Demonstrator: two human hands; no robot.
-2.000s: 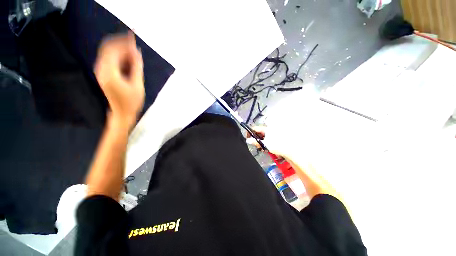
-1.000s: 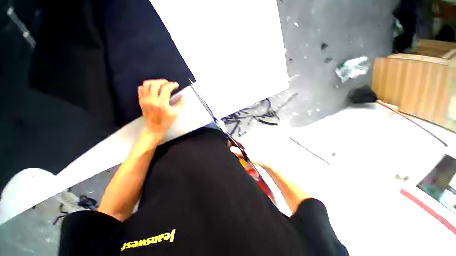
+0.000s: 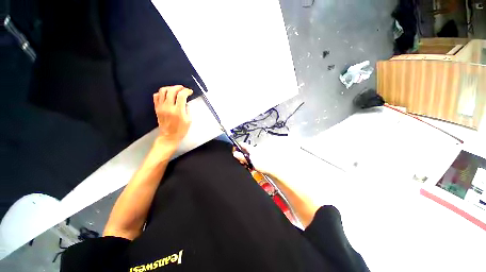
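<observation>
A large dark garment body [image 3: 144,64] lies on the white table [image 3: 245,58], its cut edge running down to a corner near the table's front. My left hand [image 3: 173,114] lies with its fingertips on the cloth near that corner. My right hand [image 3: 241,155], partly hidden, holds the tailor's shears [image 3: 216,116] by their dark handles. The long silver blades point up and left, with the tips at the cloth's edge by the corner. Whether the tips are over or under the cloth is hard to tell.
Black scraps [image 3: 266,123] lie on the grey floor beyond the table edge. A second white surface [image 3: 330,175] is at the right, with a striped wood-coloured box [image 3: 426,90] behind it. A red container [image 3: 280,202] shows beside my right forearm. A white rounded object [image 3: 32,220] is at lower left.
My left hand has come down onto the cloth near its corner. The shears have moved left, their tips now at the cloth's edge. The view has shifted, showing more of the right side.
</observation>
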